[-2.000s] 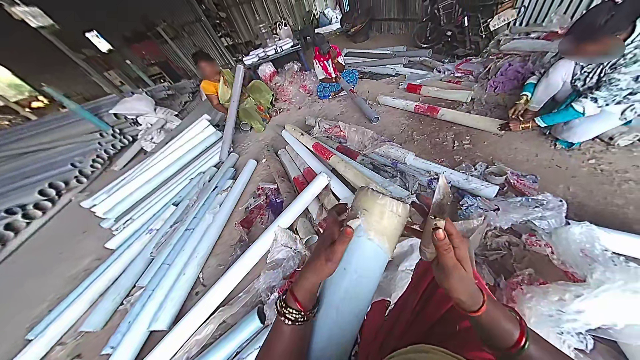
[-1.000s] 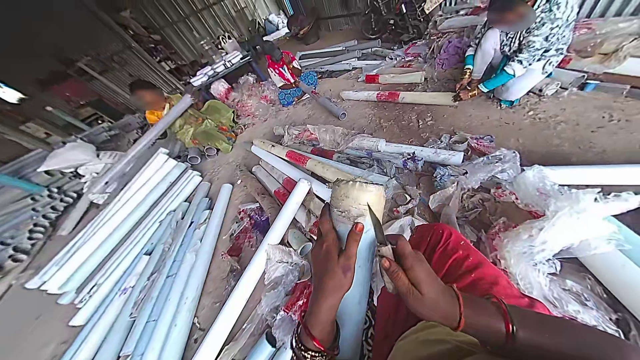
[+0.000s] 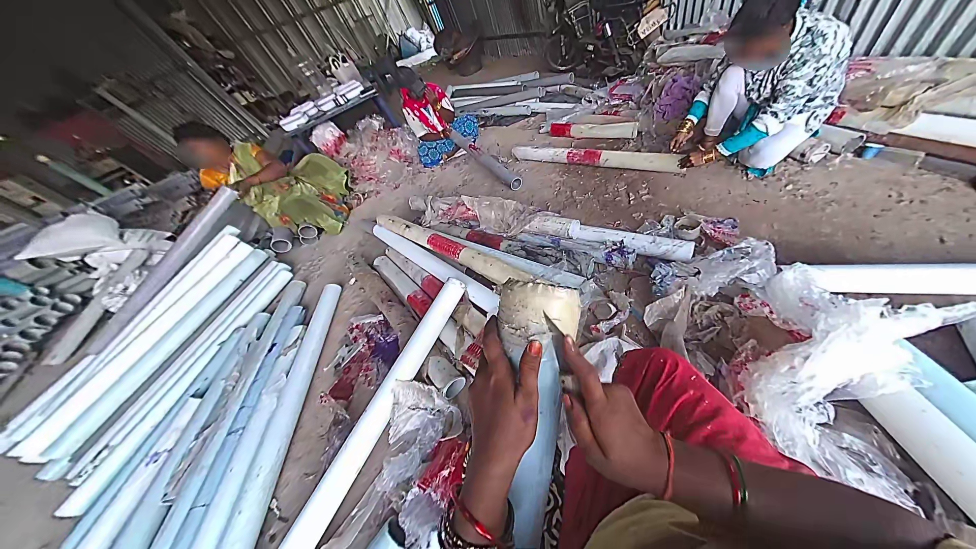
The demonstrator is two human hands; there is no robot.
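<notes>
A light-blue plastic pipe (image 3: 536,427) stands tilted in front of me, its far end wrapped in a dirty cream-coloured covering (image 3: 537,311). My left hand (image 3: 505,396) grips the pipe from its left side, just below the wrap, with the thumb across the front. On the other side my right hand (image 3: 610,419) holds a knife (image 3: 558,332), its blade against the right part of the wrap. The knife's handle is mostly hidden by my fingers.
White and blue pipes (image 3: 206,381) lie piled at the left. One white pipe (image 3: 381,412) lies close to my left hand. Crumpled clear plastic film (image 3: 831,381) covers the right side. Pipes with red bands (image 3: 457,255) lie ahead. Several people (image 3: 793,84) sit farther off, handling pipes.
Two seconds ago the knife was raised beside the pipe's end, apart from it; now its blade is at the wrap. My left hand has stayed on the pipe.
</notes>
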